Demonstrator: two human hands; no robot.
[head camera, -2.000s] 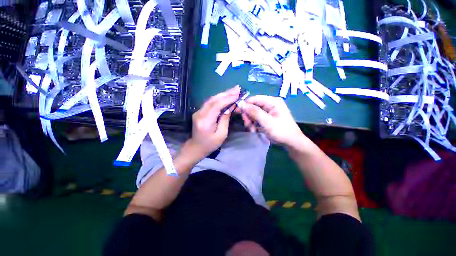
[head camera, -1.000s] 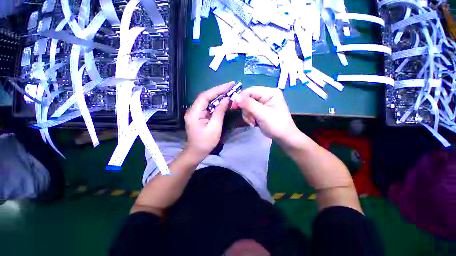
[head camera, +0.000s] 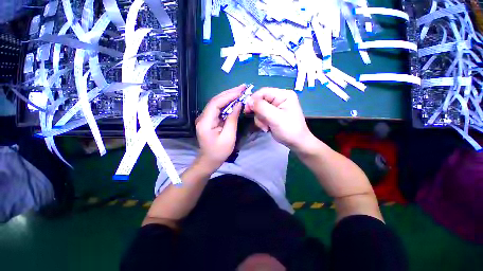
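Observation:
My left hand holds a small dark circuit board with silvery parts, tilted between thumb and fingers above my lap, near the bench's front edge. My right hand is at the board's right end, its thumb and fingertips pinched together against it. The fingers hide that end, so I cannot tell if they grip a small part or the board itself. No ribbon cable shows on the held board.
A black board tray with boards and hanging white ribbon cables is at left. A loose cable pile lies ahead, with thin clear plastic beside it. More boards with cables are at right. A red stool stands below the bench.
Since two seconds ago, the board has turned to show more of its face in my left hand. My right fingers have curled in closer at its end. The view has shifted slightly.

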